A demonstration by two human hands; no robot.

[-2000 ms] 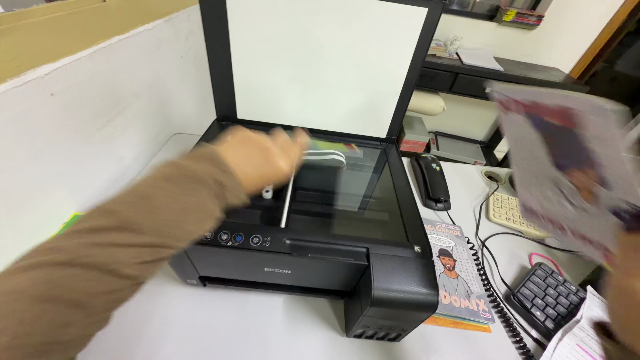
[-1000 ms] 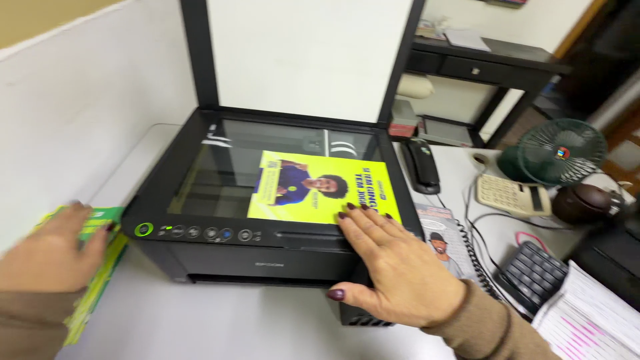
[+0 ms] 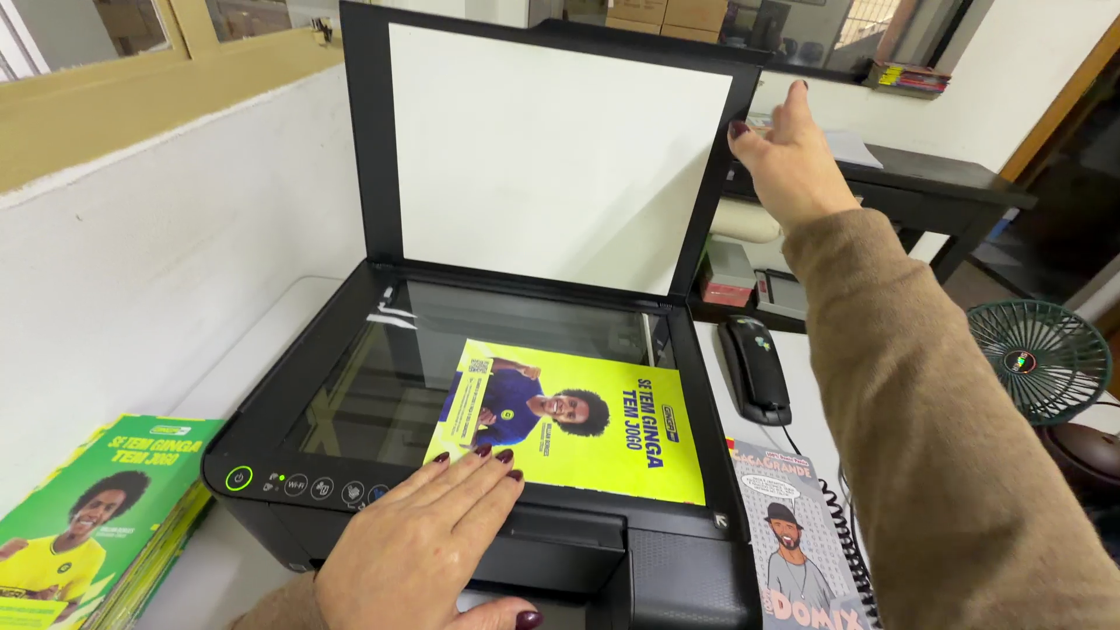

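A yellow printed flyer (image 3: 569, 429) lies on the scanner glass (image 3: 367, 385) of a black Epson printer-scanner, near its front right corner. My left hand (image 3: 429, 542) rests over the front edge, its fingertips at the flyer's lower left edge. The scanner lid (image 3: 560, 157) stands raised, its white inner side facing me. At the lid's right edge is my right hand (image 3: 787, 157), thumb against or close beside the frame and fingers apart; whether it grips the lid is unclear. Left of the printer lies a stack of green flyers (image 3: 96, 525).
A black telephone handset (image 3: 754, 372) and a comic booklet (image 3: 796, 534) lie right of the printer. Farther right stands a green fan (image 3: 1037, 359). A dark side table (image 3: 936, 179) is behind, and a white wall (image 3: 157, 245) runs along the left.
My right hand has moved from the flyer up to the lid's right edge. My left hand has moved from the green flyers to the yellow flyer, which was not on the glass two seconds ago.
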